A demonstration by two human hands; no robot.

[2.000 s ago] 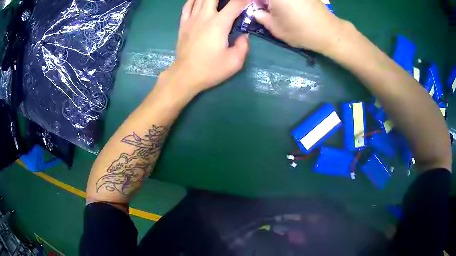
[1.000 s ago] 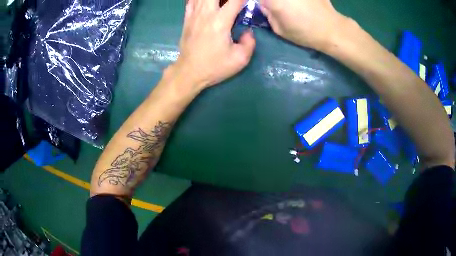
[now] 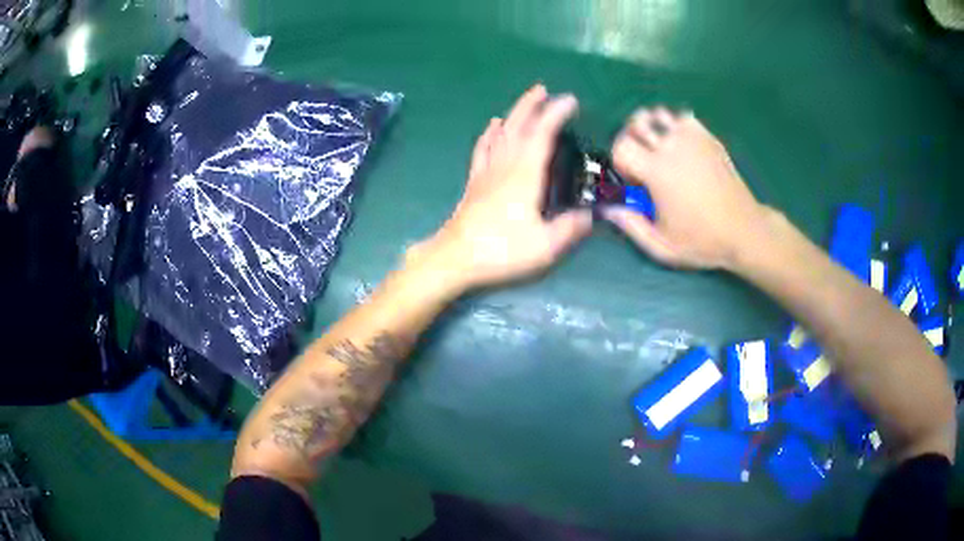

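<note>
A black device housing (image 3: 566, 180) is held between my two hands above the middle of the green bench. Small pale and metallic details and thin red wires show in its open side. My left hand (image 3: 515, 201) grips its left side, thumb at the near edge. My right hand (image 3: 687, 190) is at its right side with a blue battery pack (image 3: 638, 202) partly showing under the fingers. Whether the pack sits inside the housing cannot be told.
Several blue battery packs (image 3: 679, 391) with cream strips and short leads lie loose at the right, partly under my right forearm. A large shiny plastic bag (image 3: 238, 211) lies at the left. Another person's dark sleeve (image 3: 48, 285) shows at the far left.
The view has tilted up, so the hands and housing now show lower and whole. The housing's open side with wires and a blue pack at the right hand have come into sight.
</note>
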